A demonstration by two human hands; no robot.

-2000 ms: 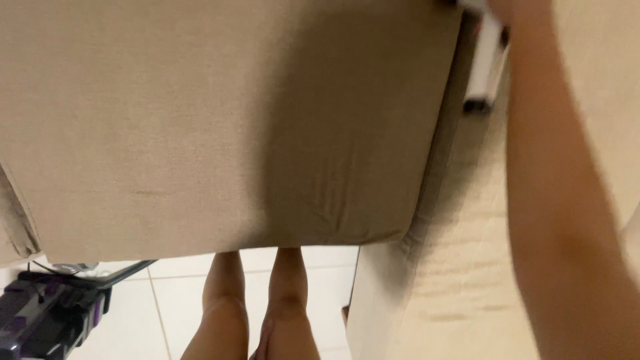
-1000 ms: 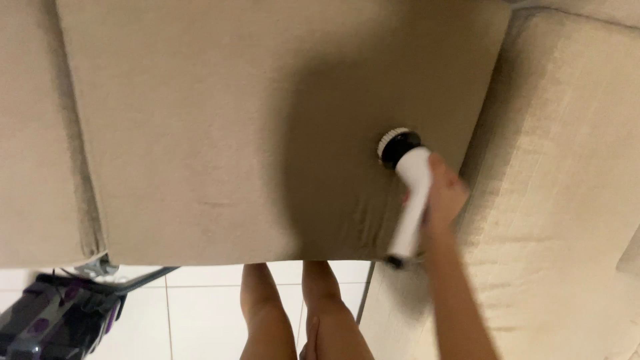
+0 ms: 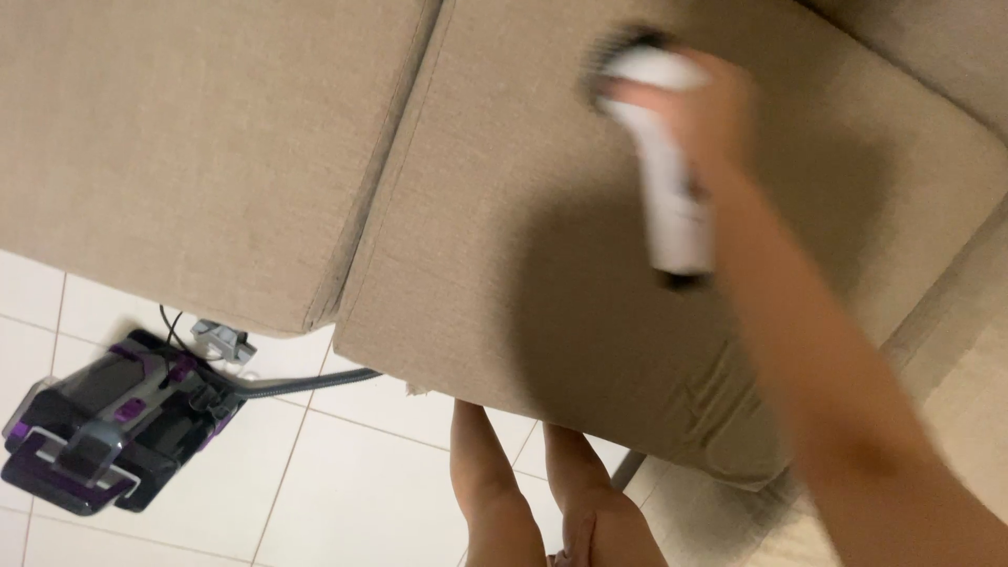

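My right hand (image 3: 709, 114) is closed round the white body of a handheld electric scrubber (image 3: 673, 189), just below its head. Both are blurred. The scrubber's dark round brush head (image 3: 622, 59) is over the beige fabric sofa cushion (image 3: 472, 197), and its black-tipped end points down toward the cushion's front. Whether the bristles touch the fabric cannot be told. Low in the view, a few fingers of what appears to be my left hand (image 3: 580, 543) show against my leg; the rest of that hand is hidden or out of frame.
A black and purple portable cleaning machine (image 3: 126, 417) with a grey corrugated hose (image 3: 315, 382) stands on the white tiled floor (image 3: 362, 480) at the left. A second seat cushion (image 3: 197, 142) adjoins the first. Beige upholstery (image 3: 961, 394) lies at the right. My legs are against the sofa's front edge.
My right hand has moved the scrubber away from the cushion's front edge, farther up the cushion. The view has turned and shifted left, showing more of the cleaning machine.
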